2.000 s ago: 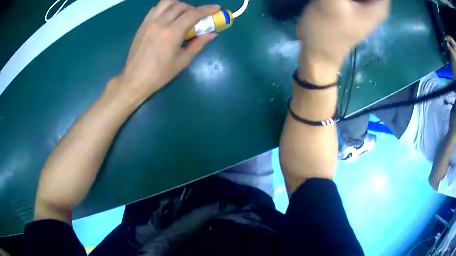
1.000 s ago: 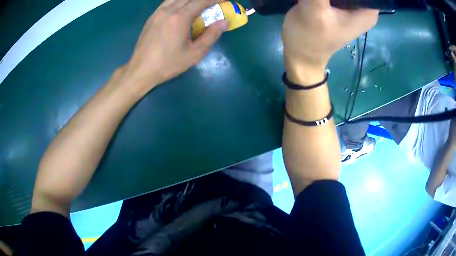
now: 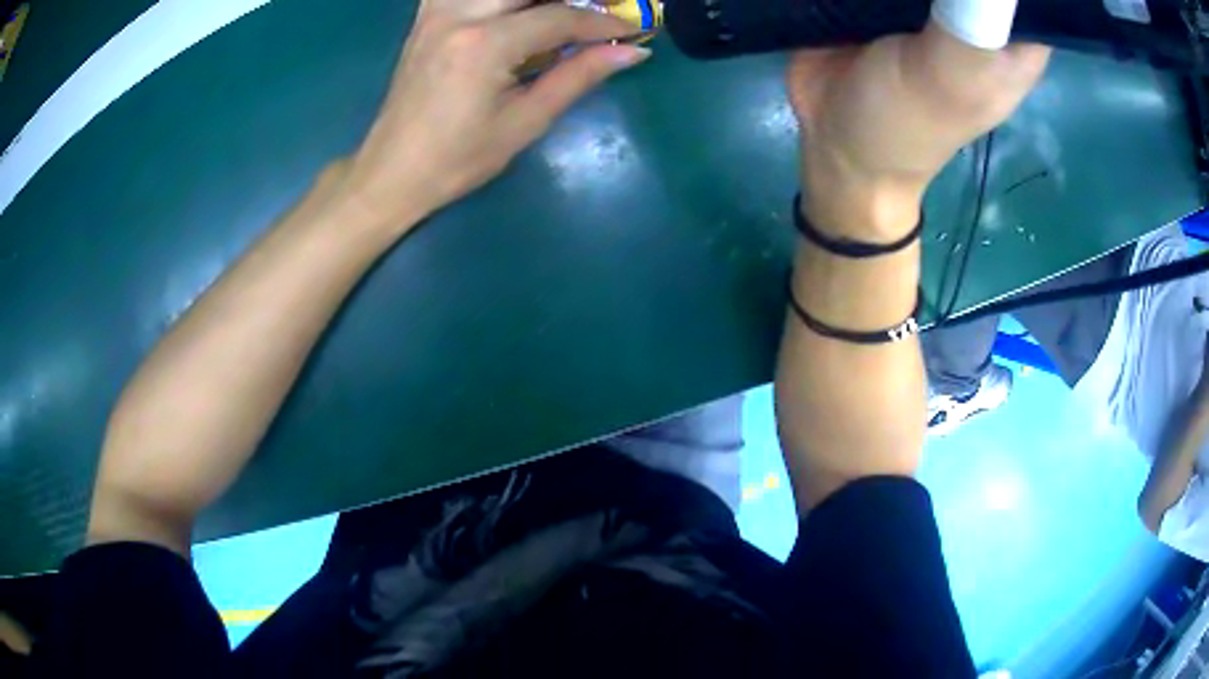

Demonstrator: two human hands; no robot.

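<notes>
My left hand (image 3: pixel 511 80) holds the yellow handheld unit (image 3: pixel 623 16) at the top edge of the head view; the fingers cover much of it and its blue-ringed end points right. My right hand (image 3: pixel 915 100) grips the black electric screwdriver (image 3: pixel 796 24), which lies roughly level with one end beside the unit. Whether the two touch is hard to tell. A white wrap (image 3: pixel 977 19) shows at the right fingers. The top of the driver is cut off by the frame.
The green bench top (image 3: pixel 530 345) has a white strip (image 3: pixel 93 100) at upper left. Tiny screws (image 3: pixel 981 239) and a thin black cord lie right of my right wrist. The thick driver cable (image 3: pixel 1087 291) runs off right. A seated person (image 3: pixel 1147 385) is at the right.
The left hand has turned the unit, so its white label no longer shows. The driver has come lower into view, its end now beside the unit. The right hand has moved slightly right.
</notes>
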